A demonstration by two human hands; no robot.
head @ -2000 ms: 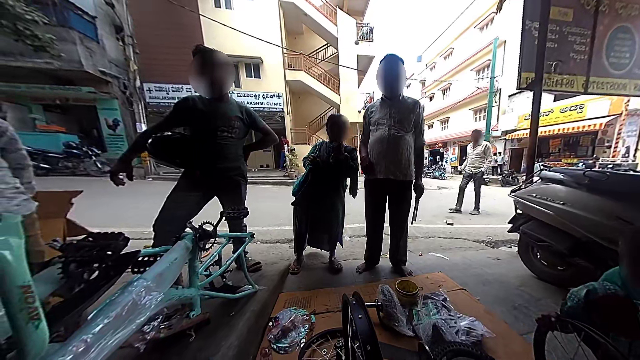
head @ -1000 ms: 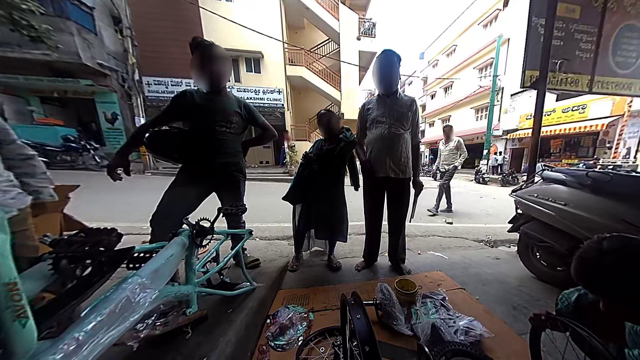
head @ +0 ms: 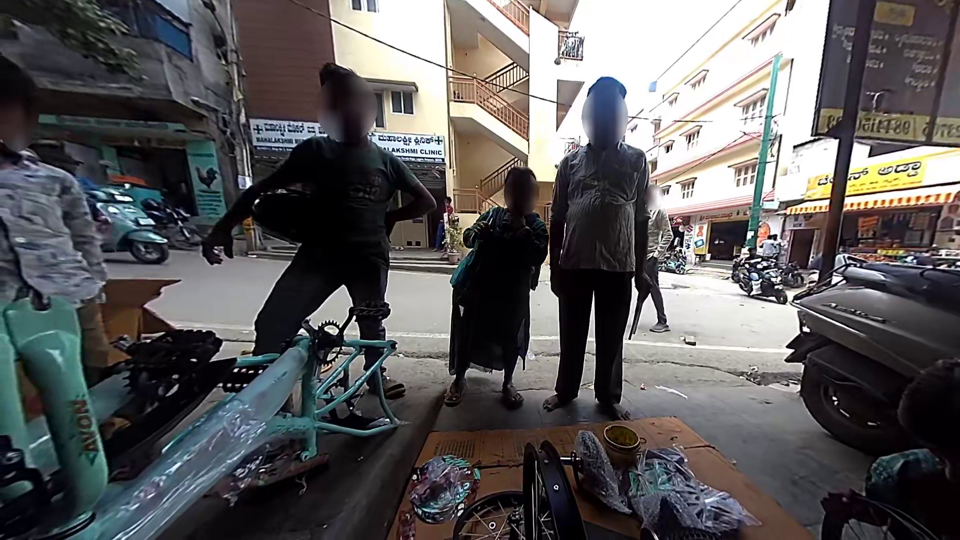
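Observation:
Neither of my hands shows in the head view. Closest on the left is a mint-green bicycle frame (head: 277, 382), partly in clear plastic wrap, with a fork (head: 71, 405) beside it and black pedals and cranks (head: 169, 360) behind. A flattened cardboard sheet (head: 480, 446) lies on the ground at the bottom centre. On it are black-rimmed spoked wheels (head: 551, 487), a small yellowish tub (head: 622, 444), a bundle in bubble wrap (head: 598, 469), parts in clear plastic bags (head: 686, 491) and a round plastic-wrapped packet (head: 444, 487).
Three people (head: 345, 187) stand facing me beyond the cardboard; another person (head: 45, 202) is at the left edge. A person (head: 919, 442) is low at the right edge by a wheel (head: 862, 517). A parked scooter (head: 862, 352) stands at right, and a road (head: 420, 300) runs behind.
The person walking on the road at right has moved left and is now partly behind the standing person in the shirt. More of the person at the left edge now shows.

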